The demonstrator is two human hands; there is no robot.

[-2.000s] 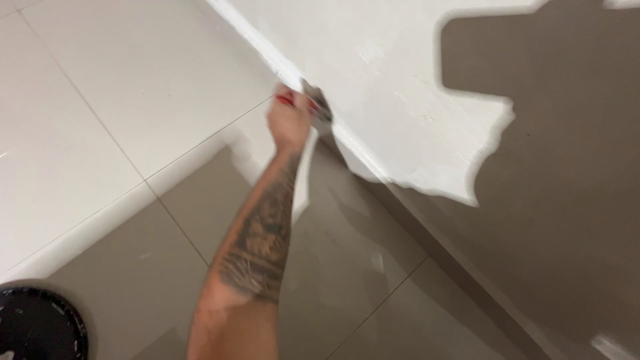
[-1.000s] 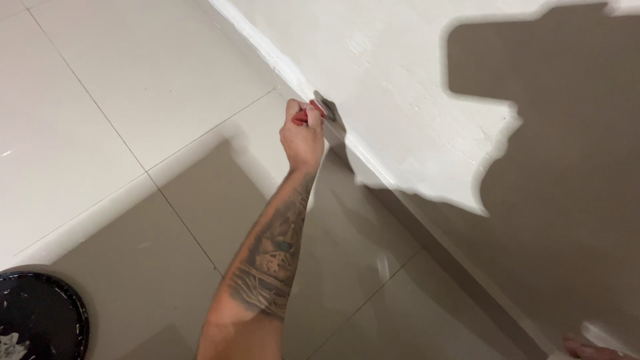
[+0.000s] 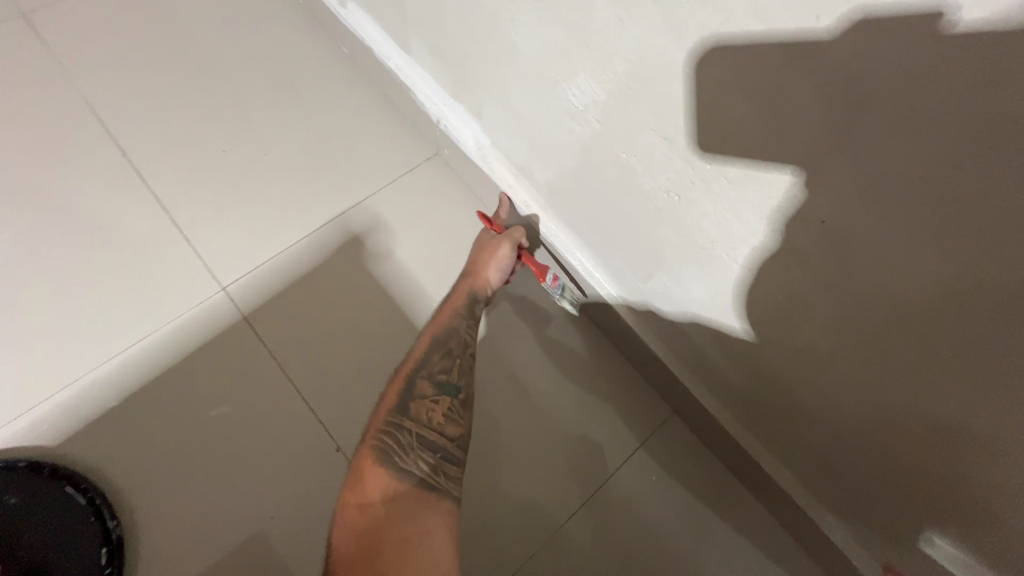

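Observation:
My left hand (image 3: pixel 498 252), on a tattooed forearm, is closed around the red handle of a paintbrush (image 3: pixel 534 266). The brush points down and to the right, its pale, paint-coated bristles over the floor beside the baseboard (image 3: pixel 480 152). One finger extends up against the baseboard, which has fresh-looking white paint along its upper left stretch. The brush casts a thin dark shadow on it. Only a sliver of my right hand (image 3: pixel 890 568) shows at the bottom right edge, so its grip is hidden.
A round black container (image 3: pixel 112 512) with pale paint marks on its rim is cut off at the lower left. Large glossy tiles cover the floor (image 3: pixel 208 160). The white wall (image 3: pixel 640 104) has rough patches, and a broad shadow covers its right side.
The brush has turned in my left hand; its bristles now point down and right, away from the baseboard. Near the lower right, my right hand showed more one second ago than now.

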